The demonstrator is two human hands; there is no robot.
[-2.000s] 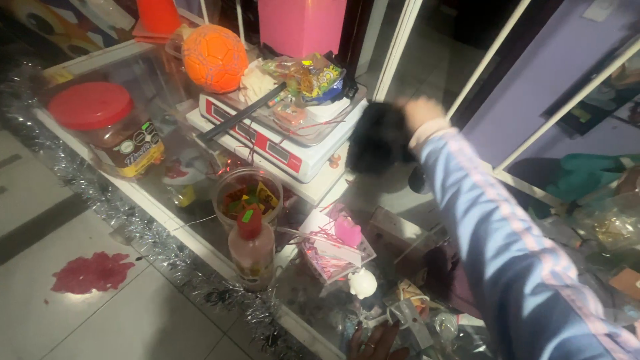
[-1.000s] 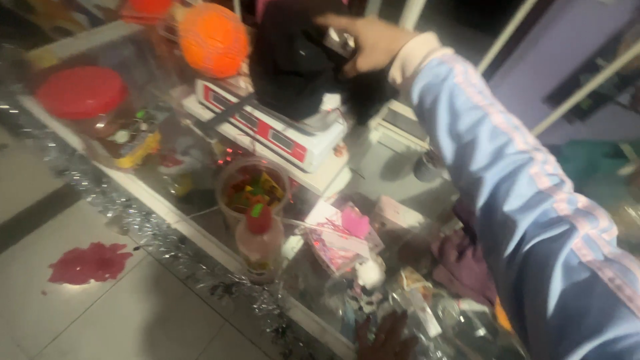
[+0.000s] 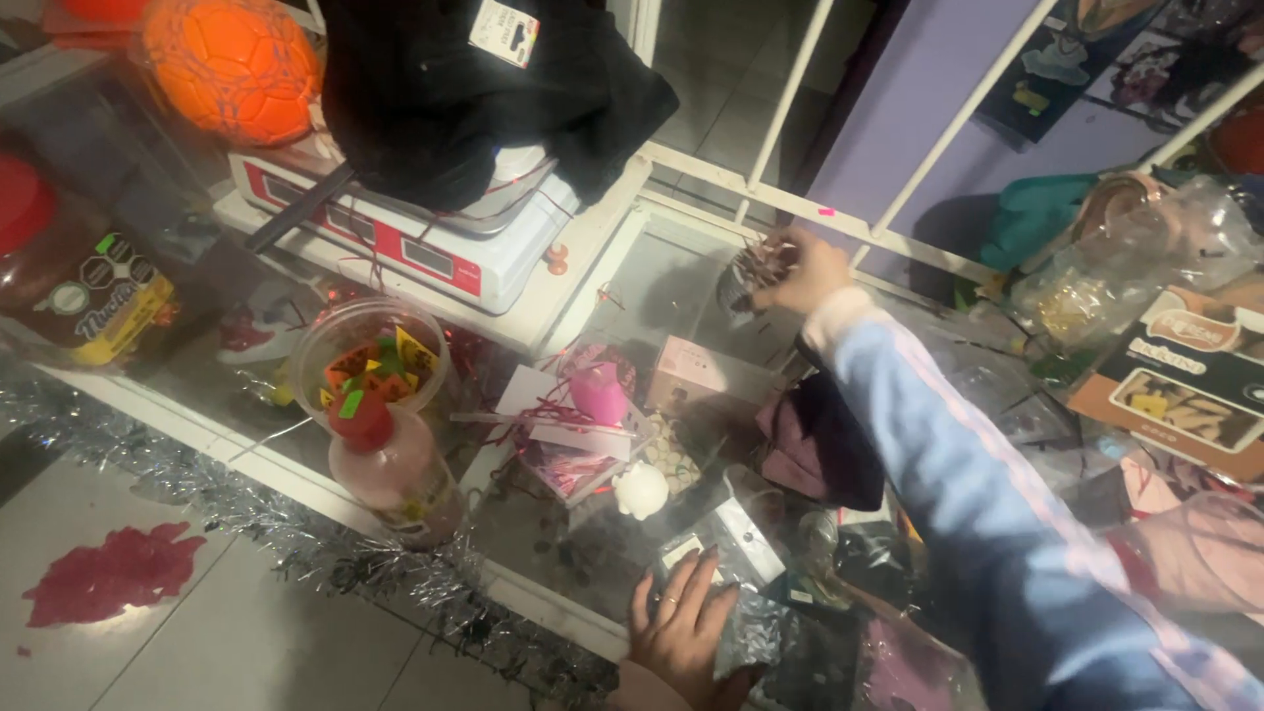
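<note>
My right hand (image 3: 805,272), in a light blue sleeve, has its fingers around a small dark cup (image 3: 746,281) with thin brownish things sticking out of its top, near the back rail of the glass counter. At the front edge, my left hand (image 3: 683,622) lies palm down with fingers spread, by clear plastic packets (image 3: 741,543). A black cloth item (image 3: 474,99) with a tag is draped over the white and red scale (image 3: 395,237). Between the hands are a pink box (image 3: 706,375), a small open box with pink shreds (image 3: 573,464) and a white round figure (image 3: 641,491).
An orange ball (image 3: 232,69), a red-lidded jar (image 3: 89,286), a tub of wrapped sweets (image 3: 370,365) and a red-capped bottle (image 3: 390,474) stand on the left. Silver tinsel (image 3: 326,553) lines the front edge. A white metal rail (image 3: 770,193) runs behind; bags and a biscuit box (image 3: 1185,385) crowd the right.
The black cloth item, earlier in my right hand, now lies over the scale, released. My right hand has moved right and down to the small dark cup. My left hand stays at the front edge.
</note>
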